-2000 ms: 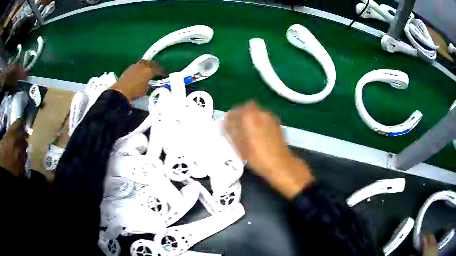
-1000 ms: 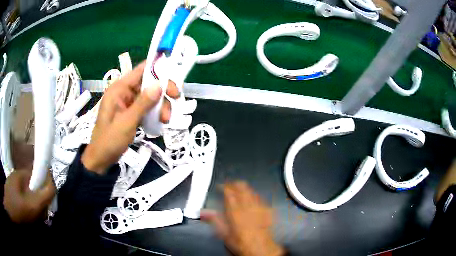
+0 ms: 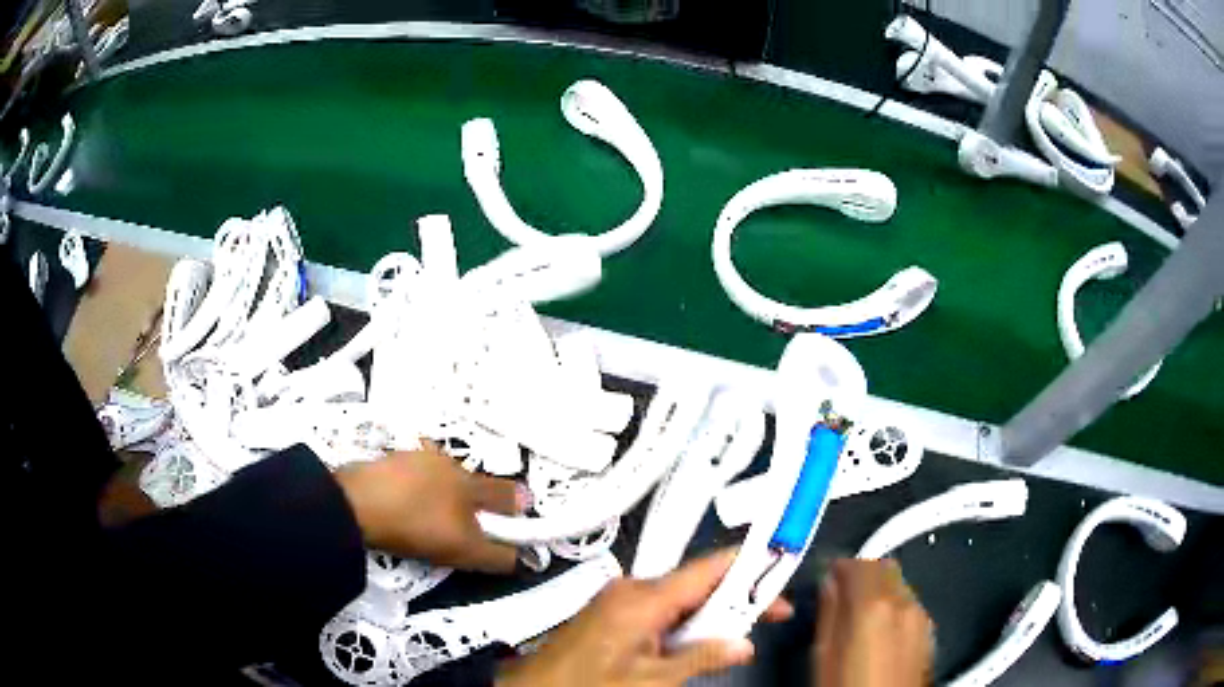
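My left hand [image 3: 644, 620], low in the middle, holds a white neck fan half [image 3: 822, 369] by its lower end. The half's open side faces up and shows a blue battery [image 3: 809, 486] and thin dark and red wires. My right hand [image 3: 873, 628] is just right of it at the bottom edge, blurred, with fingers bent; whether it holds anything cannot be told. A cover shell with a round vent [image 3: 889, 448] lies behind the held half. A pile of white covers [image 3: 497, 362] stands to the left.
Another person's hand [image 3: 427, 510] reaches in from the left and touches a curved white arm. White C shapes lie on the green conveyor [image 3: 336, 128] and on the black worktop at right [image 3: 1121, 507]. A grey post [image 3: 1114, 356] slants at right. Cardboard [image 3: 124, 306] lies left.
My left hand has moved down and right with the battery half. My right hand has moved right. The other person's arm now reaches into the pile. The view has shifted.
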